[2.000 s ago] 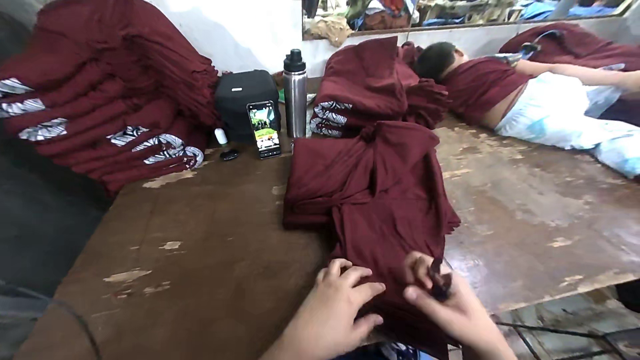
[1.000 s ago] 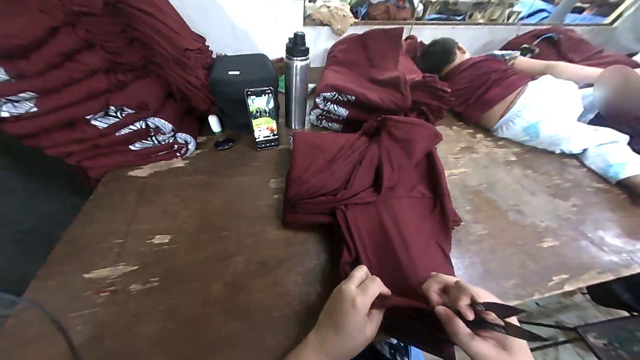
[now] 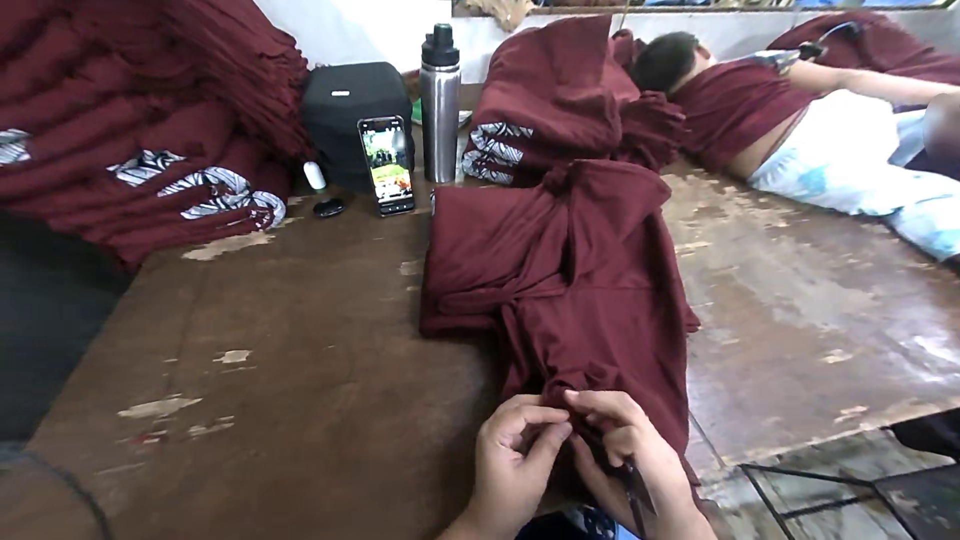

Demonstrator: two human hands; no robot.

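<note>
A maroon fabric garment (image 3: 600, 322) lies partly folded on the worn wooden table (image 3: 300, 360) and hangs toward its near edge. My left hand (image 3: 517, 457) pinches the garment's near part between thumb and fingers. Close beside it, my right hand (image 3: 630, 450) has its fingertips on the same cloth, with dark-handled thread snips (image 3: 636, 495) tucked in the palm, their blades pointing down toward me. The bit of cloth between the fingertips is mostly hidden by the fingers.
Stacked maroon garments with white prints (image 3: 217, 135) stand at the left; another folded pile (image 3: 547, 97) is behind. A black case (image 3: 352, 112), a lit phone (image 3: 386, 165), a steel bottle (image 3: 441, 105) and a small white bottle (image 3: 314, 175) stand near the back. A person (image 3: 750, 112) lies at the right.
My hands have come together at the garment's near part. The snips, pointing right one second ago, now point down in my right palm.
</note>
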